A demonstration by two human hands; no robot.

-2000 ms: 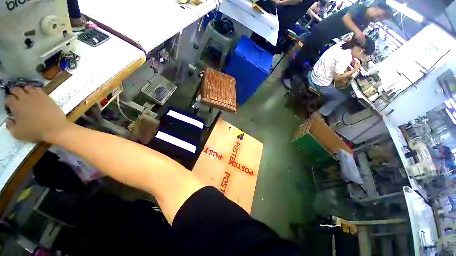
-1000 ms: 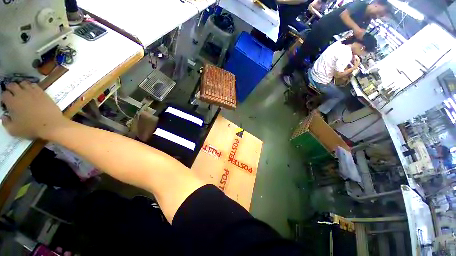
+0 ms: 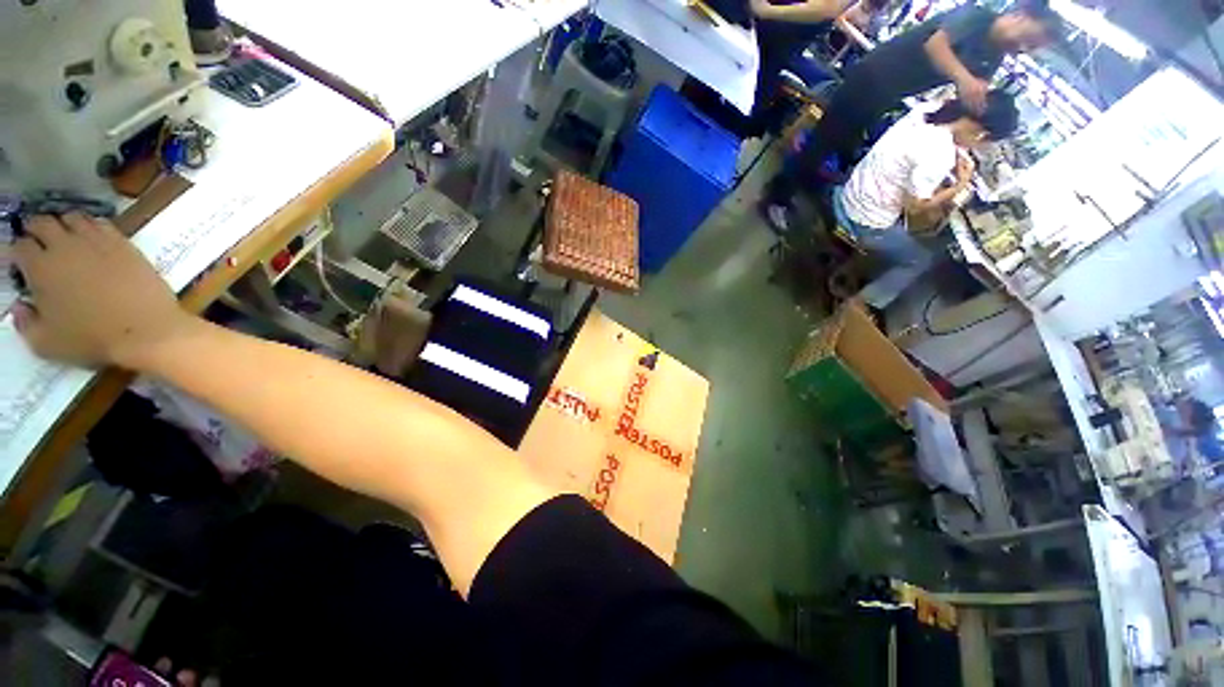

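Note:
My right hand (image 3: 87,289) reaches to the machine table at the left edge of the view. Its fingers curl over a dark metal cluster (image 3: 83,205), perhaps scissors or snips. The fingertips are partly hidden, so I cannot tell if they grip it. A lit pink-red smartphone (image 3: 124,670) is cut off by the bottom edge. The fingertips of my left hand (image 3: 175,671) show at its side, holding it; the rest of that hand is hidden or outside the picture.
The cream sewing machine (image 3: 74,81) stands beyond my right hand. A small brown block (image 3: 138,172) and a dark ridged rectangle (image 3: 252,81) lie on the table. Below are a brown stool (image 3: 591,232), a POSTEK carton (image 3: 631,430) and a blue bin (image 3: 675,168). People work behind.
The view shifts slightly. More of the phone and the left fingertips shows at the bottom left than two seconds ago. My right hand stays over the dark metal cluster.

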